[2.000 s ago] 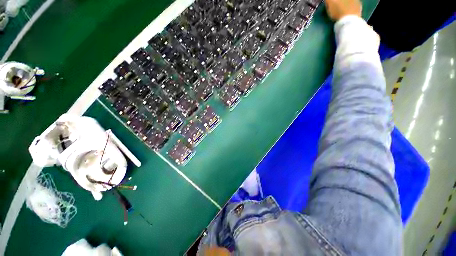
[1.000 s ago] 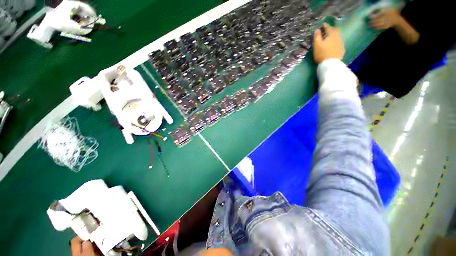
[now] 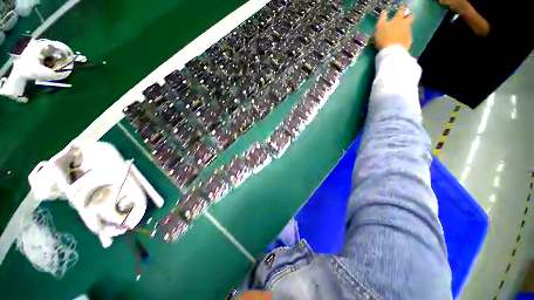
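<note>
Dense rows of small dark camera modules point(image 3: 234, 88) lie on the green bench. A separate line of modules point(image 3: 252, 158) runs along their near side, its lower end near the white housing. My right hand point(image 3: 394, 28) is at the far upper end of these rows, fingers spread over the modules; I cannot tell whether it grips one. A white camera housing point(image 3: 99, 193) lies at the left, its cavity open, with thin wires and a dark plug trailing from it. My left hand is not clearly in view; a small blurred skin-coloured patch shows at the bottom edge.
Tangled white cords point(image 3: 47, 243) lie left of the housing. Another white housing point(image 3: 44, 64) sits on the green surface beyond the white edging strip point(image 3: 187, 47). A blue bin point(image 3: 328, 205) is below the bench. Another person's hand and dark clothing point(image 3: 480, 53) are at upper right.
The near line of modules has shifted down-left and now lies apart from the main rows. The view has shifted, and the lower-left housing and the left hand holding it have left the picture.
</note>
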